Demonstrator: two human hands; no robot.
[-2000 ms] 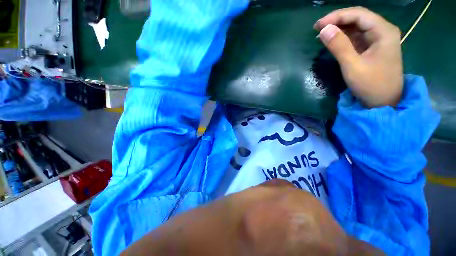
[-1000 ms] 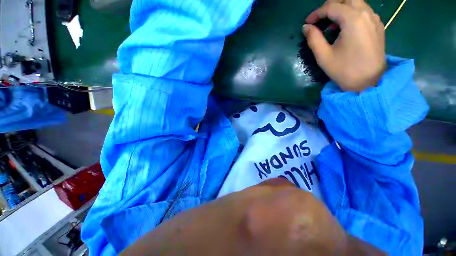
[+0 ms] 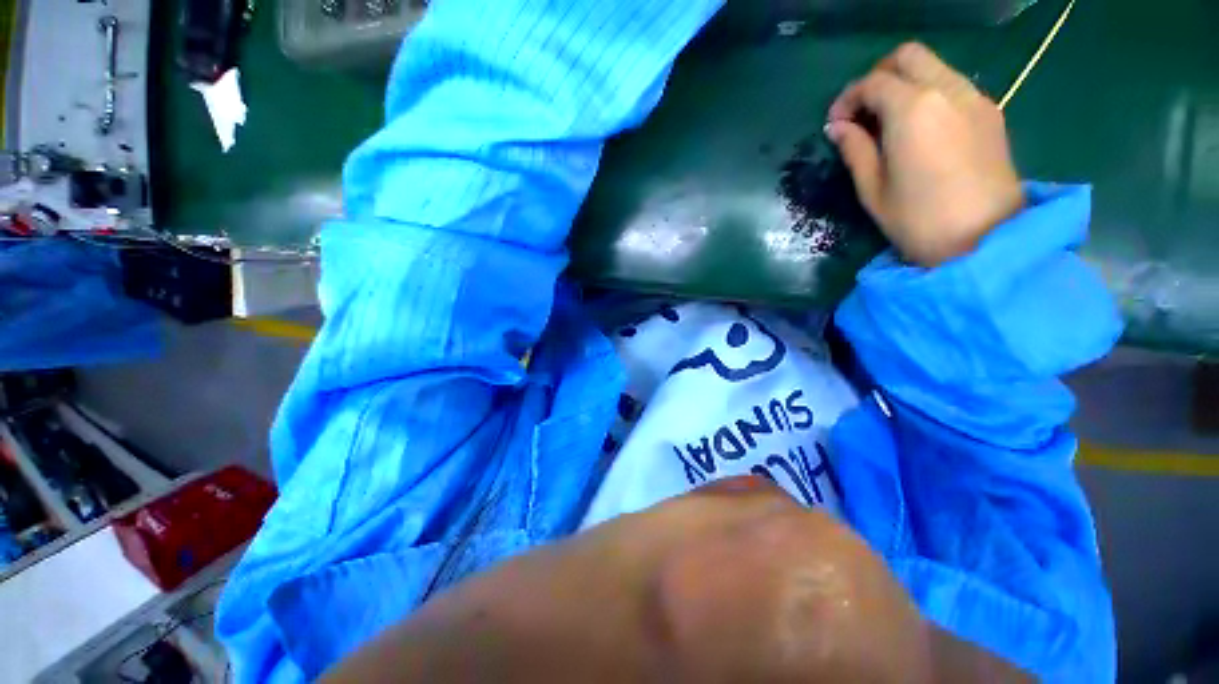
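My right hand [image 3: 929, 167] is at the upper right over the green mat [image 3: 709, 160], with fingers curled and thumb tip close to the index finger. Whether it pinches a tiny part cannot be told. A loose heap of tiny black parts [image 3: 810, 201] lies beside its thumb, partly covered by the hand. My left sleeve [image 3: 488, 160] reaches up past the top edge; my left hand is out of the picture.
A clear tray [image 3: 314, 43] is cut off at the top left. Another clear edge [image 3: 856, 20] shows at the top. A thin pale stick [image 3: 1036, 56], a torn white paper [image 3: 225, 110], a dark object [image 3: 211, 38] and grey equipment [image 3: 80, 114] also show.
The view has shifted, showing more of both clear edges at the top. My right hand's fingers are drawn in more tightly, and more of the black heap is uncovered. My left hand stays out of view.
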